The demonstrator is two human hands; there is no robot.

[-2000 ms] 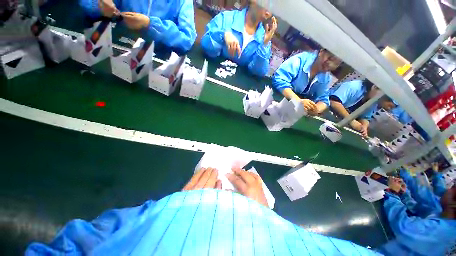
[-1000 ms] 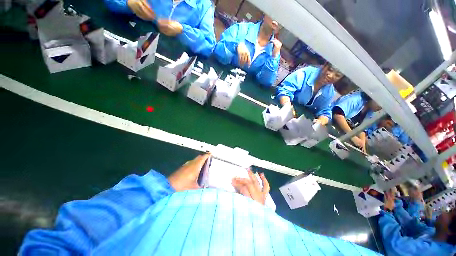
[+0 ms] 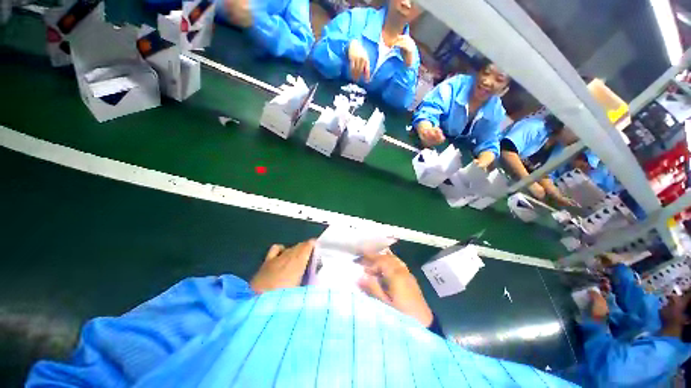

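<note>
An open white product box [image 3: 352, 241] stands on the near work surface [image 3: 189, 250], close against the wearer's smock, with a white flap raised on its far side. My left hand [image 3: 286, 265] holds the box's left side. My right hand [image 3: 392, 276] is at its right side, with fingers bent over the opening. The smock hides the lower part of the box. What lies inside the box cannot be made out.
Another open box [image 3: 453, 270] stands to the right on the near surface. A whitish edge strip [image 3: 220, 195] separates it from the green belt [image 3: 204, 155], which carries several open boxes and a small red spot. Workers in blue sit opposite and at the right. A grey frame [image 3: 545, 83] crosses overhead.
The boxes on the belt have shifted right. The white panel at my box's far side stands up more, and my right hand has moved slightly right along the box.
</note>
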